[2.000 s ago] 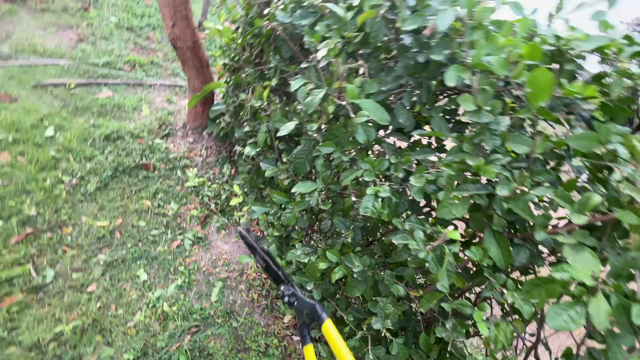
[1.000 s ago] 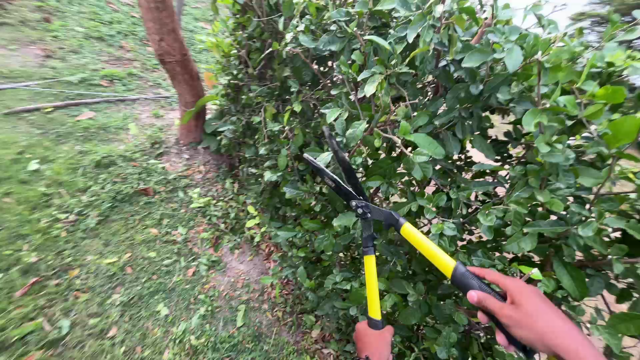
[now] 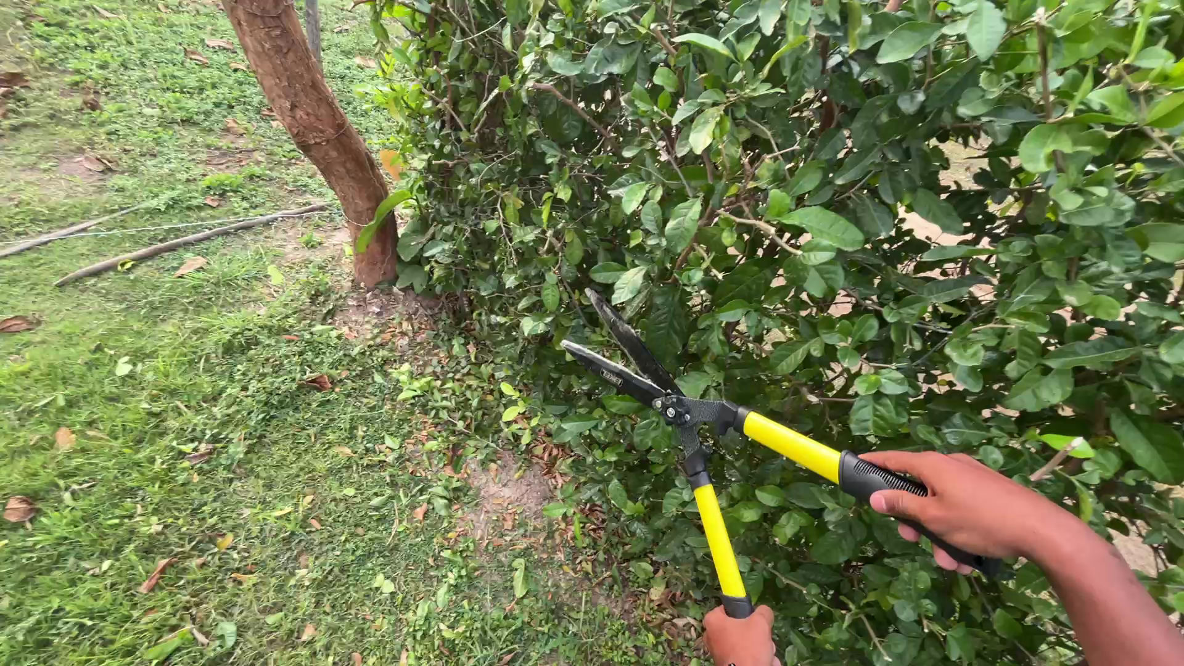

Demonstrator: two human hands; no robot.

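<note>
A pair of hedge shears with black blades and yellow handles is held in front of a leafy green hedge. The blades are spread in a narrow V and point up and left against the foliage. My right hand is wrapped around the black grip of the right handle. At the bottom edge, my left hand holds the lower end of the other handle; most of that hand is cut off by the frame.
A reddish-brown tree trunk rises at the hedge's left end. Long thin sticks lie on the grass beside it. Cut leaves and dry leaves are scattered along the hedge's base. A cut twig sticks out near my right hand.
Two seconds ago neither hand was in view and the shears showed lower down; both hands and the handles came into view by one second ago. Since then the blades' spread has narrowed somewhat.
</note>
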